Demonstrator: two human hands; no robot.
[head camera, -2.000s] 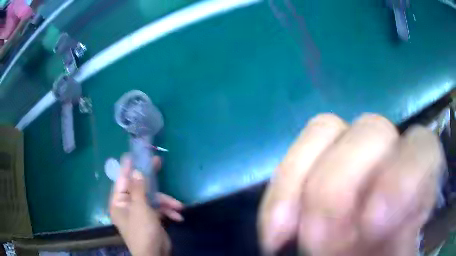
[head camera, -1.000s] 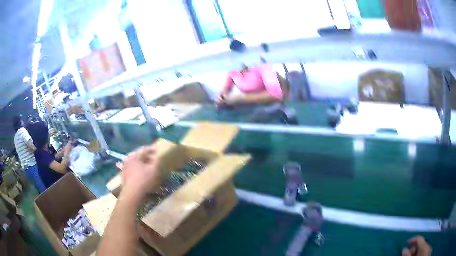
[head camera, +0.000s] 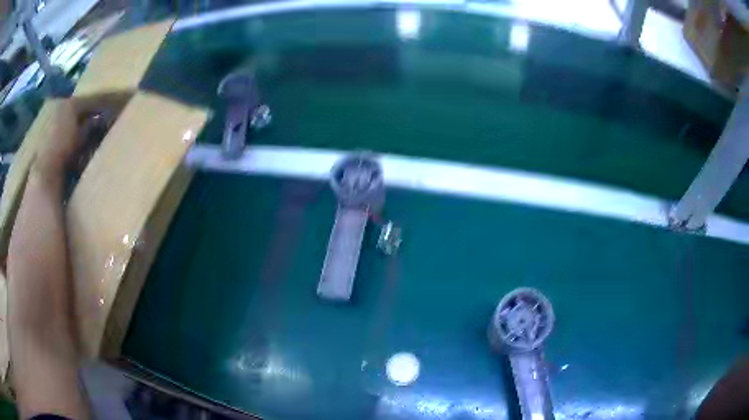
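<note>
My left hand reaches over the open brown carton at the left; its fingers are hidden or blurred at the opening. A dark blurred shape, perhaps my right hand, is cut off at the lower right edge. A grey housing with a spoked round head lies on the green bench at the lower right, its handle cut off by the bottom edge, a tiny wire beside it. A second housing lies at the middle, with a small circuit board on a red lead at its right.
A third housing lies at the far rail with a board beside it. A white rail crosses the bench to a metal post at the right. A pale round spot shows near the front.
The view has swung down and right from the line and the person in pink. My left hand has gone lower into the carton's opening. The housing held two seconds ago appears released onto the bench.
</note>
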